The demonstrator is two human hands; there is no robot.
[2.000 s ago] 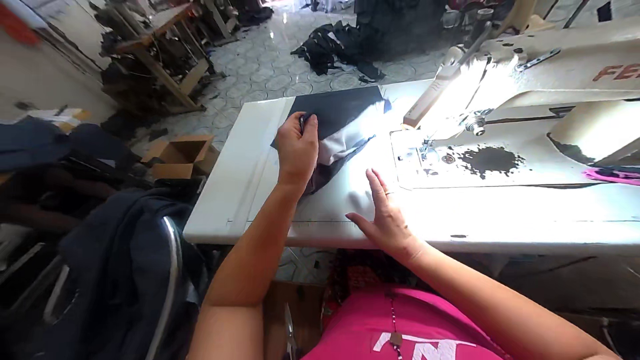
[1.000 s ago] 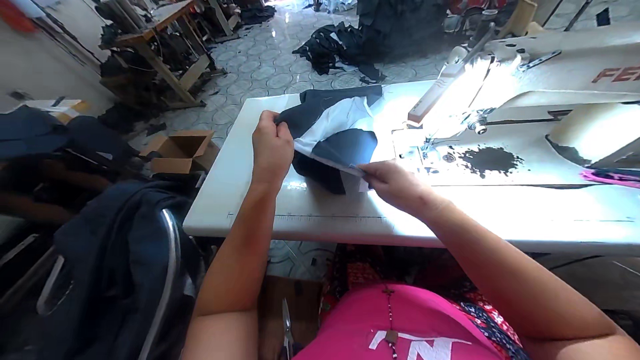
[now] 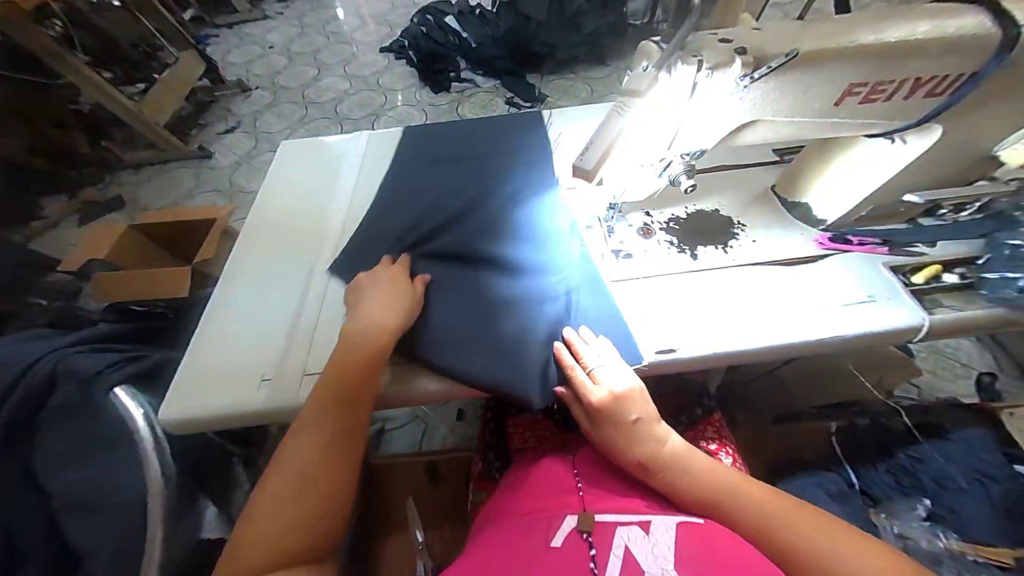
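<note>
A dark navy fabric piece (image 3: 488,232) lies spread over the white sewing table (image 3: 264,264), its near corner hanging past the front edge. My left hand (image 3: 386,296) rests on the left part of the cloth, where creases run out from the fingertips. Fingers together, my right hand (image 3: 604,384) lies on the near right corner of the cloth. Just right of the fabric is the needle area of an industrial sewing machine (image 3: 800,88), brightly lit by its lamp. Neither hand clearly grips the cloth.
Pink-handled snips (image 3: 856,243) lie on the machine bed, near a dark worn patch (image 3: 704,230). An open cardboard box (image 3: 160,252) stands left of the table. Dark cloth (image 3: 64,432) hangs over a metal rail at lower left. Fabric scraps (image 3: 496,40) are heaped on the tiled floor.
The fabric, bunched and partly folded with a pale side showing earlier, now lies spread dark side up. My right hand has moved from holding its edge to lying on its near corner.
</note>
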